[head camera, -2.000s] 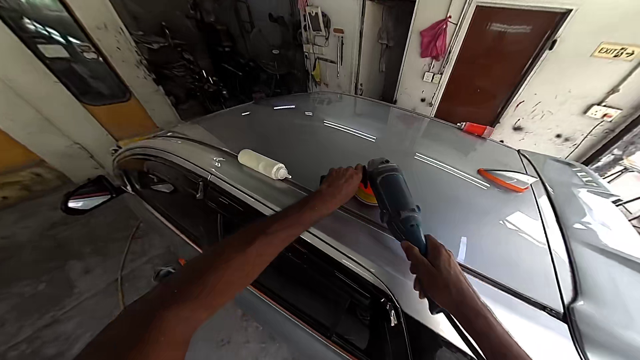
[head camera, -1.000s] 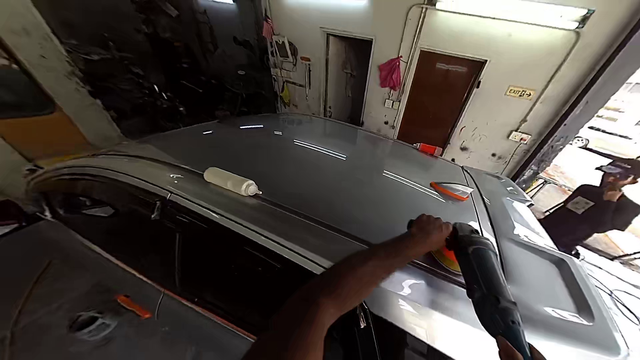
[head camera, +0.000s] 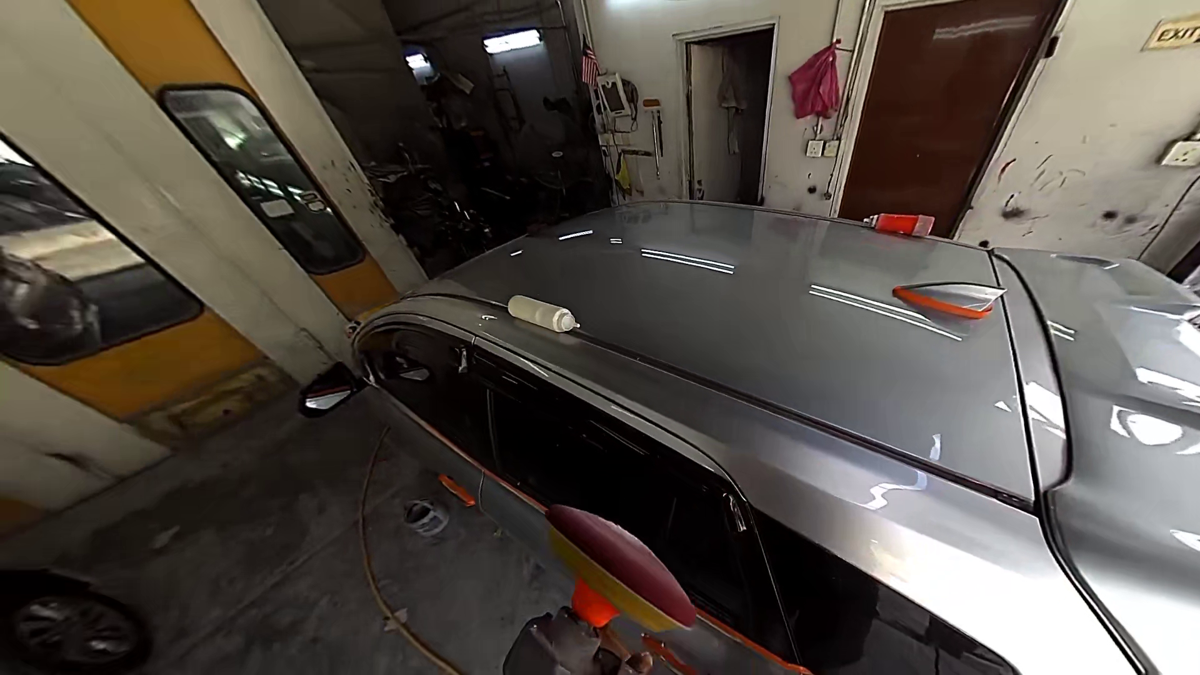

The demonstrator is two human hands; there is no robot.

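Observation:
A polisher [head camera: 562, 645] is at the bottom edge, held off the car, with its dark head cut off by the frame. Its round pad [head camera: 623, 562], maroon-faced with a yellow rim and an orange backing, is tilted upward beside the side windows. A small brownish patch by the head may be part of my left hand, but its grip is unclear. My right hand is out of view. On the near edge of the grey car roof [head camera: 750, 328], a whitish squeeze bottle [head camera: 539, 314] lies on its side. The orange-edged antenna fin [head camera: 949, 300] is toward the rear.
A red bottle [head camera: 902, 224] lies at the roof's far edge. The wing mirror [head camera: 330, 390] juts out at left. A hose [head camera: 375, 553] and a small round container [head camera: 427, 517] are on the floor. Another car's wheel [head camera: 80, 619] shows at lower left. Doors and a wall stand behind.
The polisher has come off the roof, down to the near side of the car, and its pad now faces up. My arms have left the view. The view has swung left.

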